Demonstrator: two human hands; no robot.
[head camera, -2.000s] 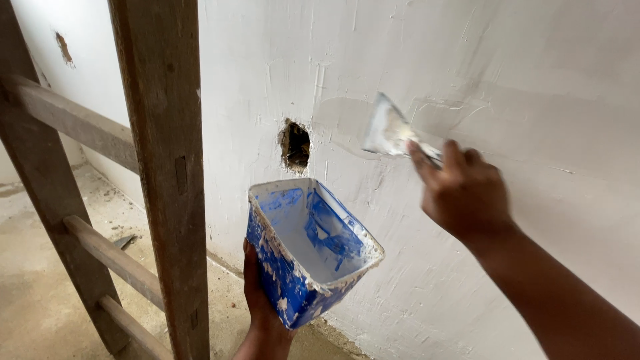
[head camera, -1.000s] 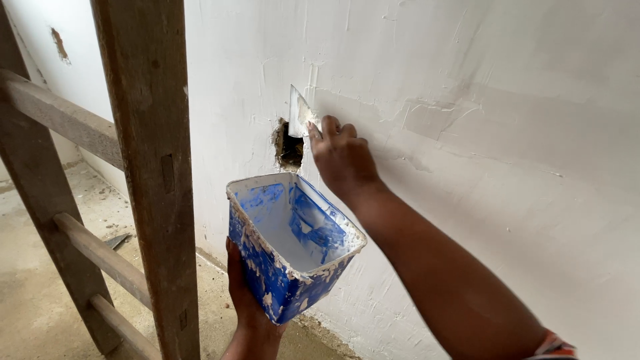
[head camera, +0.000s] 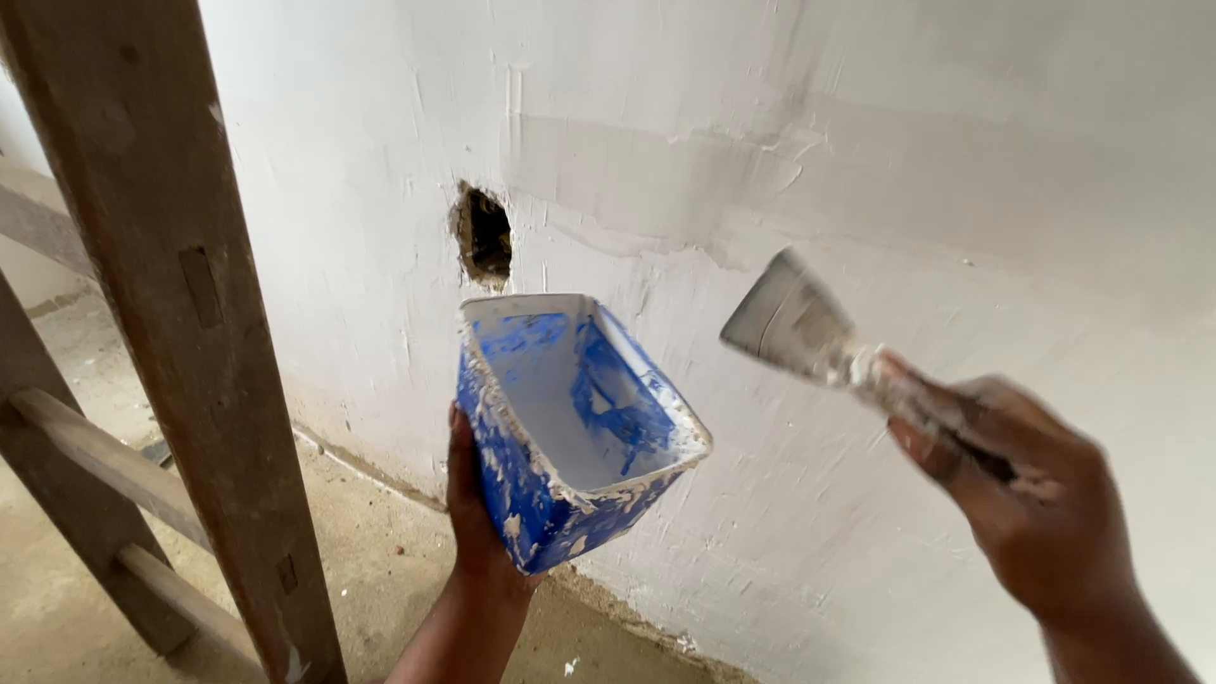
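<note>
My left hand (head camera: 475, 532) supports a blue plastic tub (head camera: 522, 513) from its left side and below; the tub is tilted, its rim crusted with dried filler, and white material coats the inside. In my right hand (head camera: 1026, 475) is a putty knife (head camera: 793, 318) by its handle, the broad metal blade pointing up and left, to the right of the tub and apart from it. Behind them a white wall (head camera: 902, 228) bears a greyish smoothed band (head camera: 608, 176). A rough-edged hole (head camera: 487, 233) in the wall sits just above the tub; its inside is dark.
A wooden ladder (head camera: 180, 323) stands close on the left, its rungs (head camera: 114, 465) reaching back to a second rail. Below, the dusty concrete floor (head camera: 380, 560) meets the wall along a rough edge. A small dark object (head camera: 157, 453) lies on the floor behind the ladder.
My right hand has drawn the putty knife away from the wall beside the hole, to the right and down. My left hand still holds the tub below the hole.
</note>
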